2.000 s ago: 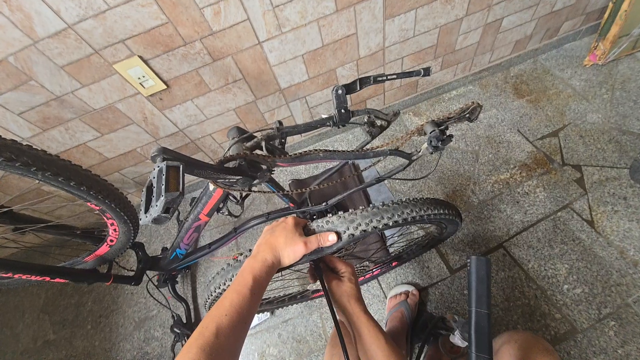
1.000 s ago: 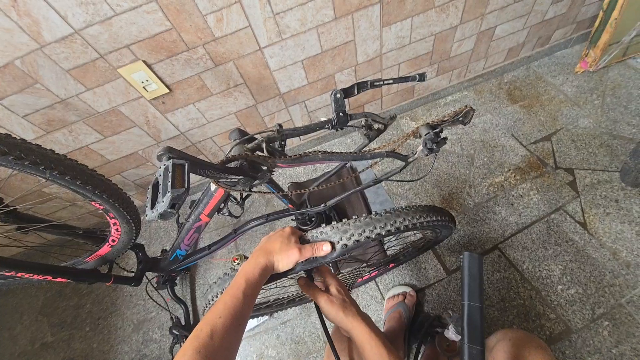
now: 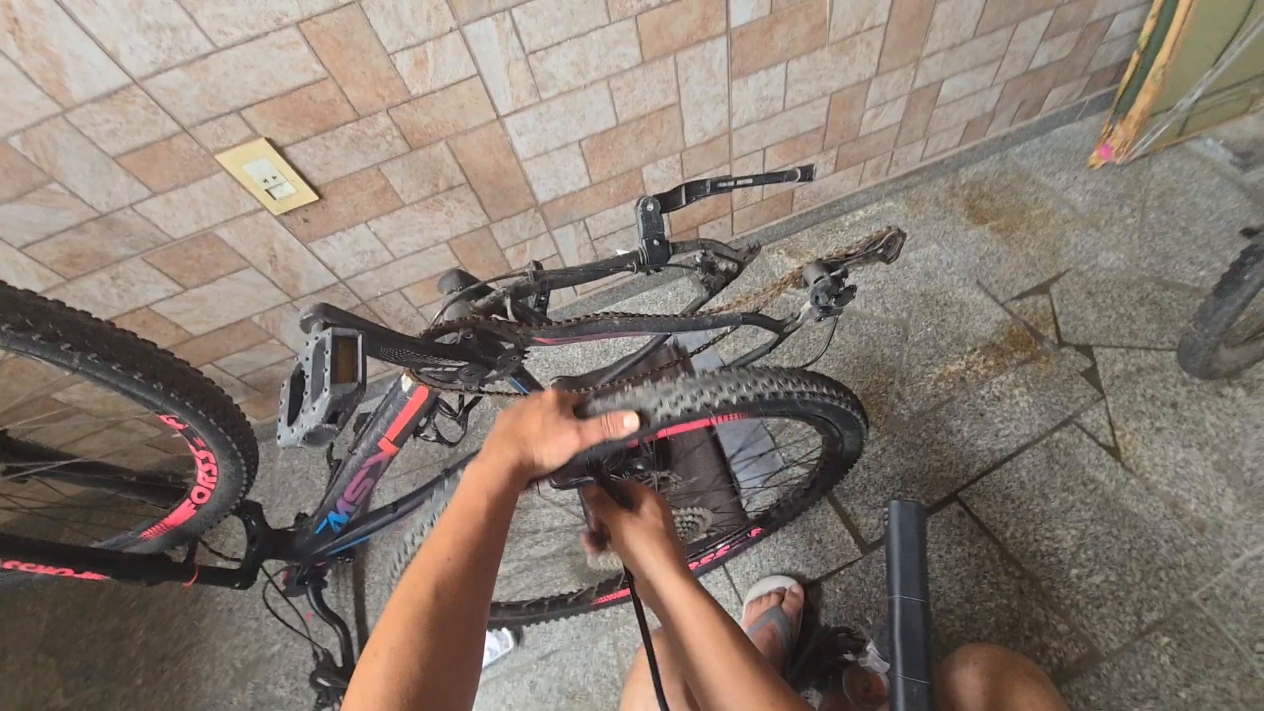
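Observation:
A detached bicycle wheel with a knobby black tire [image 3: 750,390] and red rim lettering stands tilted before me, a rear cassette [image 3: 691,523] at its hub. On the tire's upper edge lies my left hand [image 3: 553,430], wrapped over the tread with its thumb along the top. Just below it, inside the rim, my right hand [image 3: 632,518] grips something dark near the rim, mostly hidden by the fingers. A black hose or cable [image 3: 647,632] hangs down from that hand. Behind the wheel is an upturned bicycle frame [image 3: 375,464] with a pedal [image 3: 326,385] and a rusty chain [image 3: 632,321].
The bicycle's other wheel [image 3: 212,434] is at the left. A tiled wall [image 3: 592,109] with a yellowish outlet plate [image 3: 267,176] runs behind. A black padded bar [image 3: 907,602] rises beside my knee. Part of another wheel [image 3: 1224,316] shows at the right edge of the stone floor [image 3: 987,434].
Both hands stay at about the same part of the wheel. Part of another wheel has come more into view at the right edge.

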